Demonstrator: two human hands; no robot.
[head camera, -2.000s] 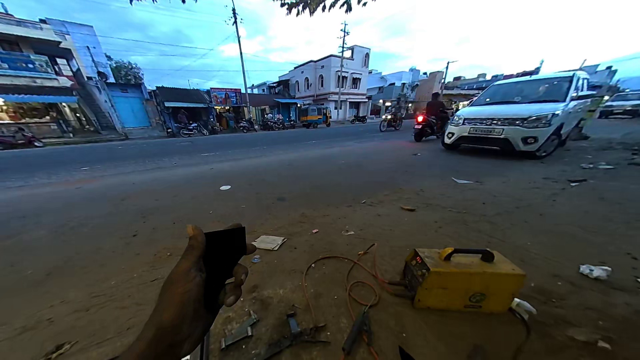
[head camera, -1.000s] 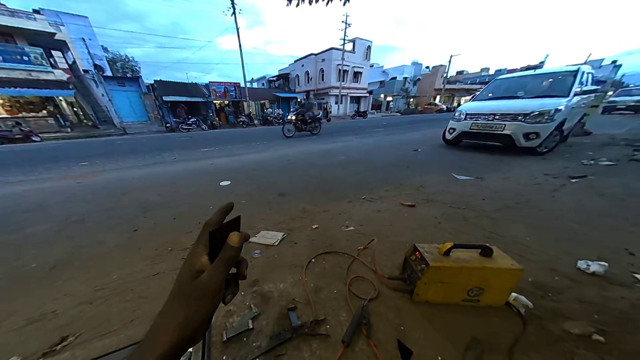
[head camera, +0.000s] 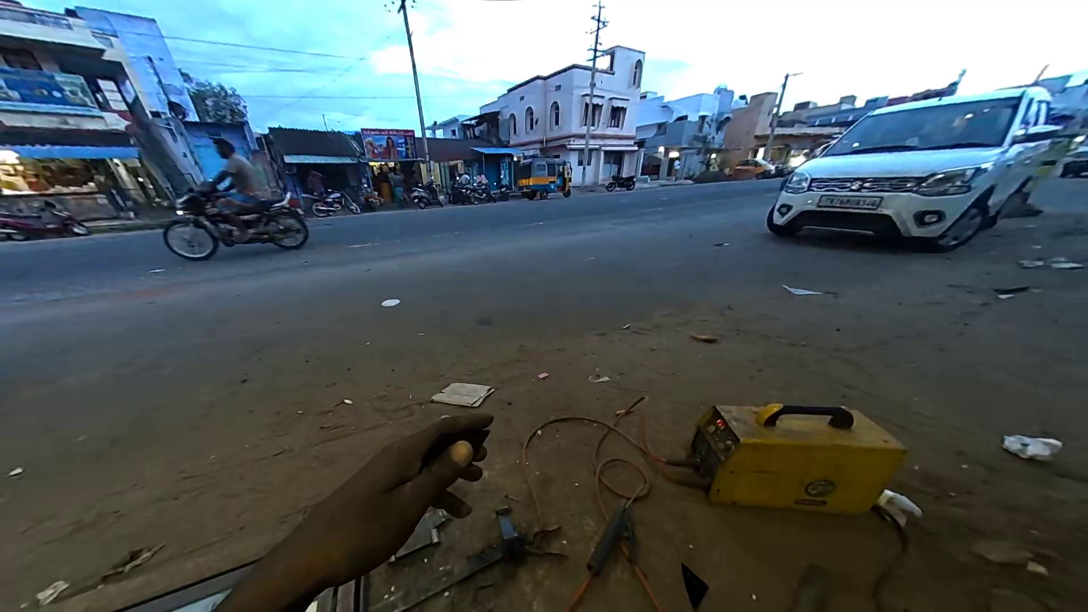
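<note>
My left hand (head camera: 425, 489) reaches in from the lower left, its fingers curled and its thumb towards the camera. Whether a thin dark piece is between the fingers cannot be told. Just below the hand lie metal offcuts (head camera: 422, 534) and a dark metal clamp or bracket (head camera: 510, 537). A welding electrode holder (head camera: 609, 540) rests on the dirt with orange cables (head camera: 600, 467) looped beside it. The cables run to a yellow portable welding machine (head camera: 807, 463) with a black handle and a red light. My right hand is out of view.
A flat pale sheet (head camera: 463, 394) lies beyond the hand, and a dark triangular piece (head camera: 694, 586) near the bottom edge. A metal frame (head camera: 200, 591) is at lower left. A white car (head camera: 918, 170) stands at the roadside; a rider on a motorcycle (head camera: 236, 223) is on the road.
My left hand has turned; the dark flat piece seen in it earlier no longer shows. The motorcycle from mid-road is now farther left, or it is another one; the white car stays put.
</note>
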